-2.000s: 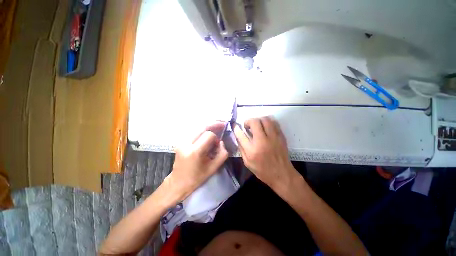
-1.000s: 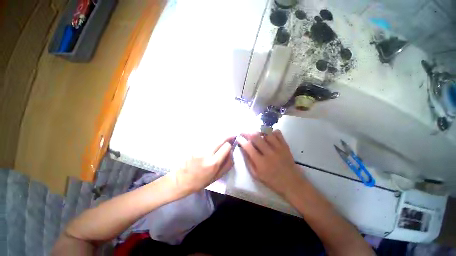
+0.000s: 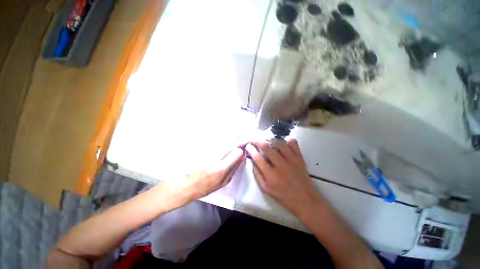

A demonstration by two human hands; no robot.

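Note:
A small pale lilac fabric piece [image 3: 243,176] lies under and between my hands, just below the needle area, mostly bleached by the lamp. My left hand [image 3: 218,176] holds its left side with the fingertips. My right hand [image 3: 281,171] presses and pinches it from the right, fingers bent. My fingertips nearly meet close to the presser foot [image 3: 280,127] of the white sewing machine [image 3: 379,113]. The fabric's upper edge and the needle cannot be made out in the glare.
Blue thread snips [image 3: 376,177] lie right of my right hand. A control panel [image 3: 436,235] is at the lower right. A grey tool tray [image 3: 79,39] stands on cardboard [image 3: 63,110] at the upper left. Crumpled lilac cloth [image 3: 184,231] hangs below the table edge.
Both hands have moved up from the table's front edge to the presser foot with the fabric. The view has turned, and the machine head has come into view. Over the last second the hands barely moved.

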